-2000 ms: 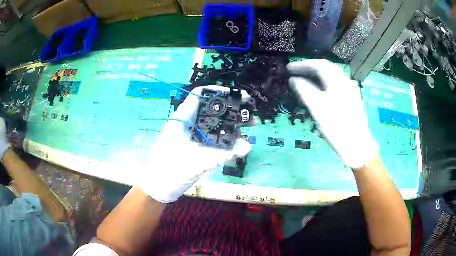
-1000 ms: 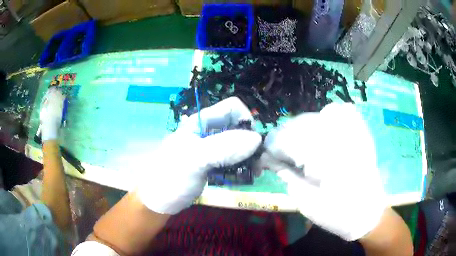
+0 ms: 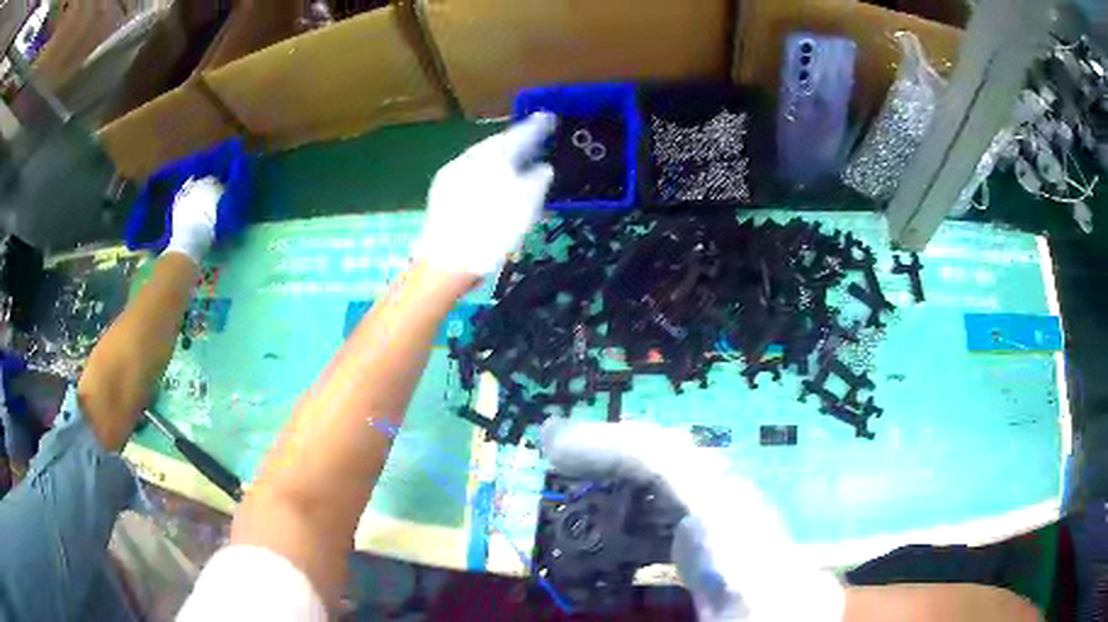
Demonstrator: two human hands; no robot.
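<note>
The black housing unit (image 3: 595, 531), with its round gear-like part facing up and blue wire at its left side, is at the mat's front edge. My right hand (image 3: 680, 492), white-gloved, grips it from above and the right. My left hand (image 3: 486, 201), also gloved, is at the left rim of the middle blue parts bin (image 3: 634, 146). Its grey fingertips are blurred at the rim, and I cannot tell if they hold anything. Pale rings (image 3: 588, 145) lie in that bin. A heap of black bracket pieces (image 3: 680, 292) lies mid-mat.
A neighbour's gloved hand (image 3: 194, 216) is in the left blue bin (image 3: 237, 182). A black handle (image 3: 207, 465) lies front left. Silvery fasteners (image 3: 701, 156), a phone (image 3: 814, 109), a clear bag (image 3: 893, 128) and a grey post (image 3: 978, 122) stand behind the heap. Cardboard boxes (image 3: 328, 79) line the back.
My left hand has left the unit and moved up to the blue bin. My right hand now holds the unit, lower in view. The neighbour's hand has moved to the left bin. The view has tilted upward.
</note>
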